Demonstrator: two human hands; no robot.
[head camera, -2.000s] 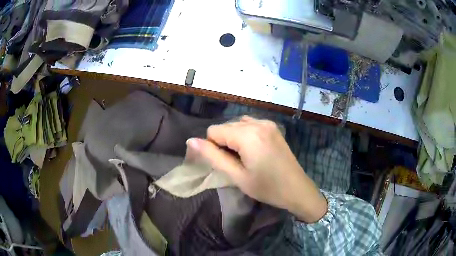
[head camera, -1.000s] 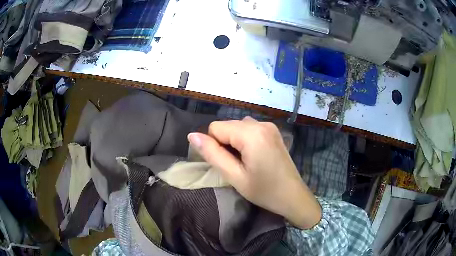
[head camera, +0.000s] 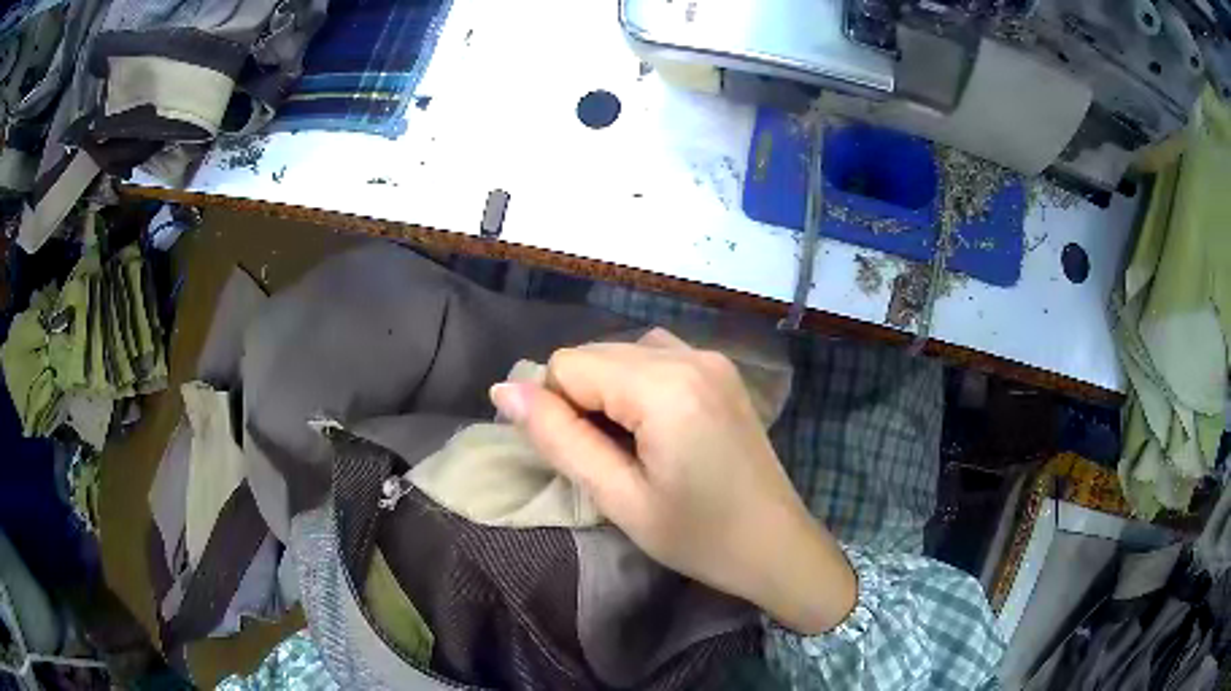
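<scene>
A grey-brown garment (head camera: 351, 338) lies bunched below the table edge, over my lap. Its dark striped lining (head camera: 500, 581) faces up, with a beige piece (head camera: 493, 475) along it and a green part (head camera: 396, 601) showing inside. My right hand (head camera: 682, 452) is over the garment, thumb and curled fingers pinching the beige piece at its upper edge. My left hand is not visible; only its checked sleeve (head camera: 263, 667) shows at the bottom left, beside the cloth.
The white machine table (head camera: 540, 176) crosses the top, bearing a machine (head camera: 770, 41) and a blue tray (head camera: 772, 169) with lint. Grey-brown garments (head camera: 176, 88) and plaid cloth (head camera: 358, 68) lie at upper left. Green pieces hang left (head camera: 95, 338) and right (head camera: 1174, 311).
The garment has been spread, so the striped lining and green part show more. The beige piece lies flatter. My right hand stays pinched and has shifted slightly down and left.
</scene>
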